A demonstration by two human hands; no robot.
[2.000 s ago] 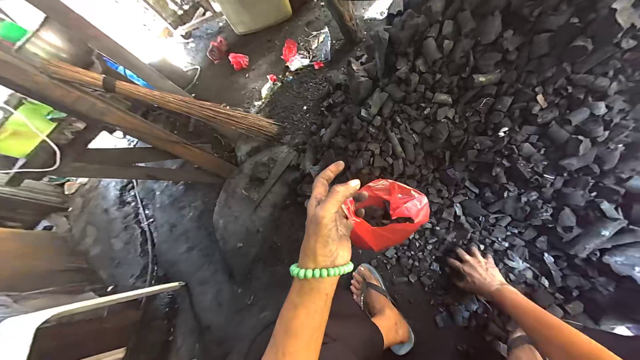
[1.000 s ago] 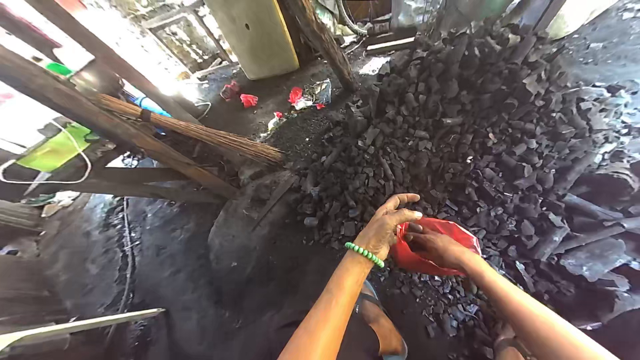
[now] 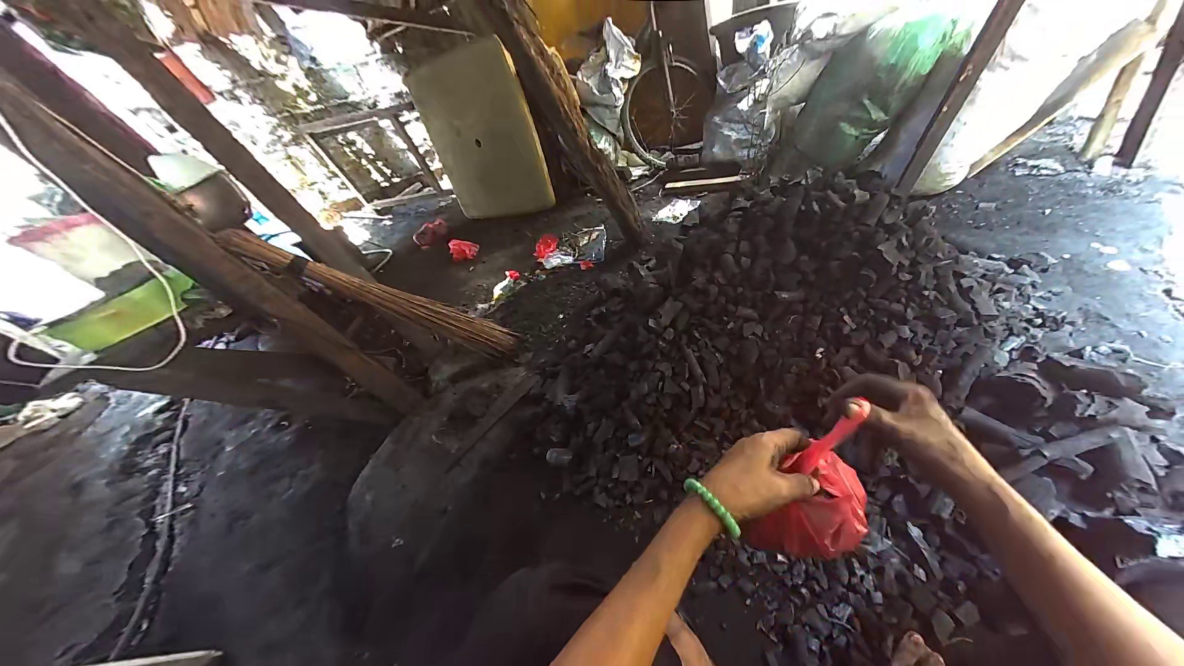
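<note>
A red plastic bag (image 3: 823, 518), rounded and full, hangs low over the edge of a large heap of charcoal (image 3: 731, 333). My left hand (image 3: 754, 476), with a green bead bracelet (image 3: 712, 509) at the wrist, grips the bag's gathered upper part between thumb and fingers. To its right, my right hand (image 3: 893, 416) pinches the end of a stretched red strip of the same bag and pulls it up and to the right. The bag's contents are hidden. Small charcoal pieces lie below and around it.
A stick broom (image 3: 398, 301) leans by slanted wooden posts (image 3: 564, 120) on the left. Red plastic scraps (image 3: 462, 250) lie on the dark ground. Behind the heap are a yellowish container (image 3: 481, 129), a wheel (image 3: 668, 106) and a green sack (image 3: 860, 88). Larger charcoal pieces (image 3: 1091, 444) lie right.
My right hand went from the charcoal into the bag's mouth, then out to the bag's upper strip. The bag, open-mouthed earlier, is now gathered at the top. The view has tilted up.
</note>
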